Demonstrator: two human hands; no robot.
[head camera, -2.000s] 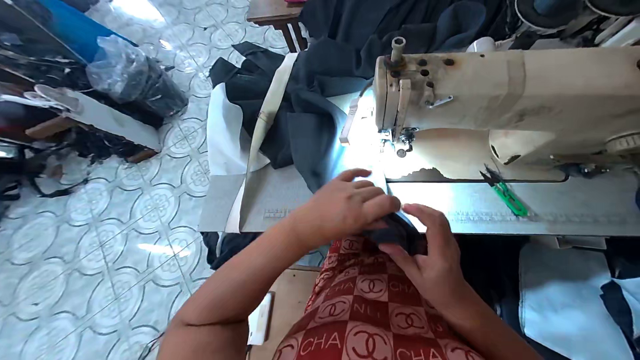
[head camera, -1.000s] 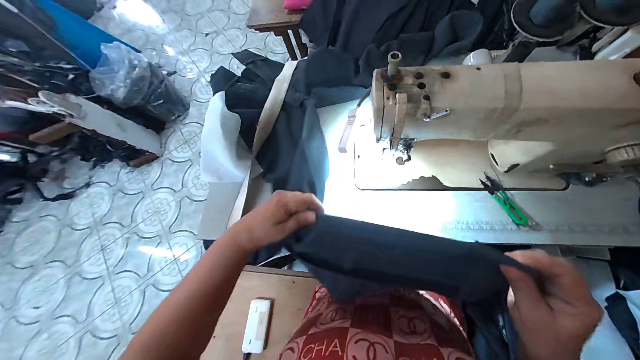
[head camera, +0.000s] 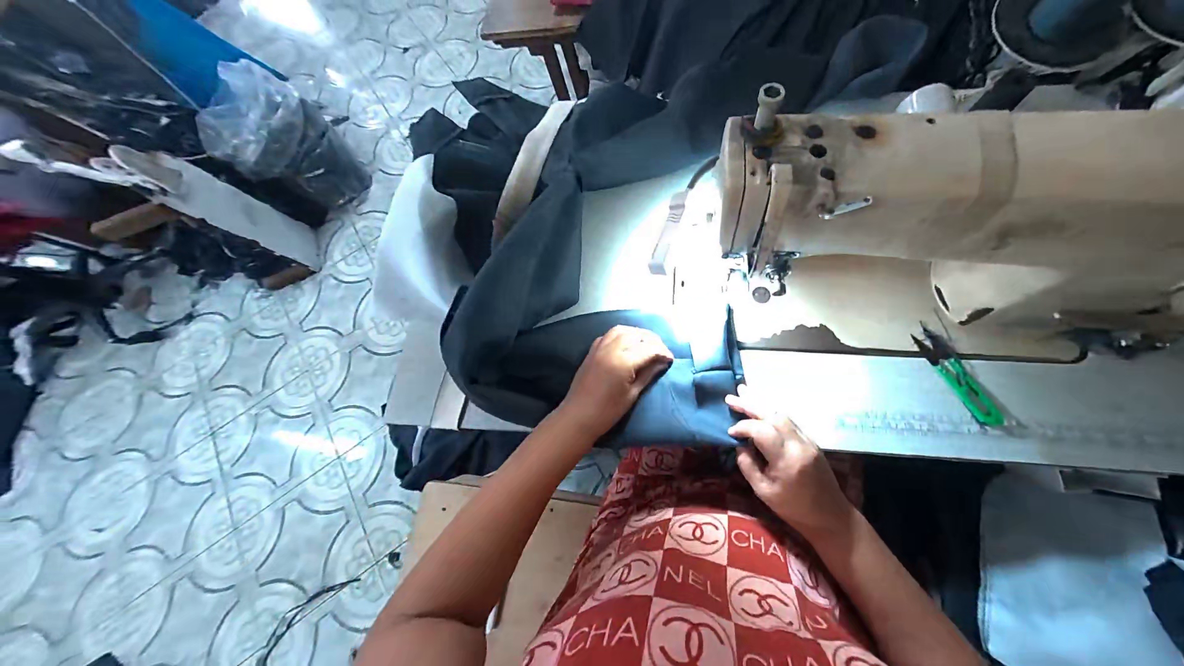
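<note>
A dark blue fabric piece lies on the sewing machine's bed at the front edge, its right edge reaching up close to the presser foot. My left hand grips a fold of this fabric, fingers curled. At the fabric's right edge, my right hand pinches it between thumb and fingers. The beige sewing machine stands just beyond, its lamp lighting the needle area. Whether the fabric's tip is under the foot, I cannot tell.
Green-handled thread snips lie on the table right of my right hand. More dark cloth and a white piece drape over the table's left side. A wooden stool stands behind; a plastic-wrapped roll is at the left.
The dark fabric, stretched between both hands over my lap a second ago, now lies on the machine bed. My hands have moved forward and closer together.
</note>
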